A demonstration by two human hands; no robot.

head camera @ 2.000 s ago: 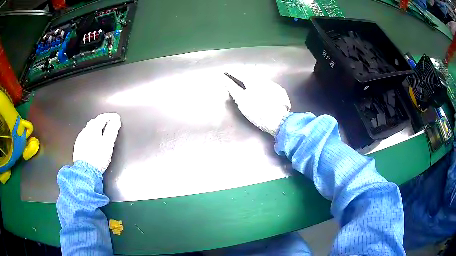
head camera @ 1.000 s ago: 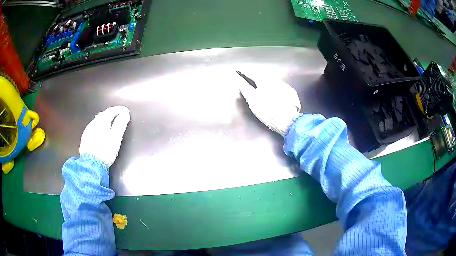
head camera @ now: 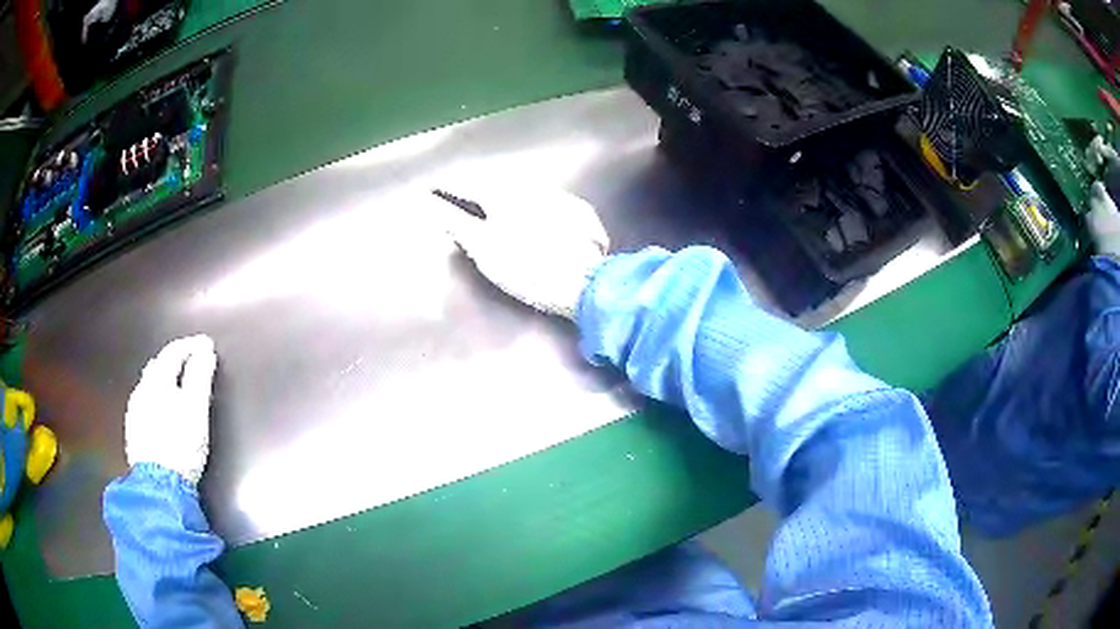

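My right hand (head camera: 534,246), in a white glove, is over the middle of the shiny steel plate (head camera: 356,356). It holds a thin dark pointed tool, likely tweezers (head camera: 457,203), whose tip points up and left. My left hand (head camera: 172,406), in a white glove, rests on the left part of the plate with nothing seen in it. Its fingers lie together with a small gap beside the thumb. Both sleeves are blue.
A framed board (head camera: 117,172) lies at the rear left. Black bins (head camera: 737,135) with dark flat pieces stand right. A small black fan (head camera: 964,117) is beyond them. A yellow lump (head camera: 252,603) sits on the green front edge. Another person's gloved hand (head camera: 1103,219) shows far right.
The view has turned right, so the bench appears tilted and shifted left. The other person's hand has come into view. My hands keep the same pose, the right still holding the tool.
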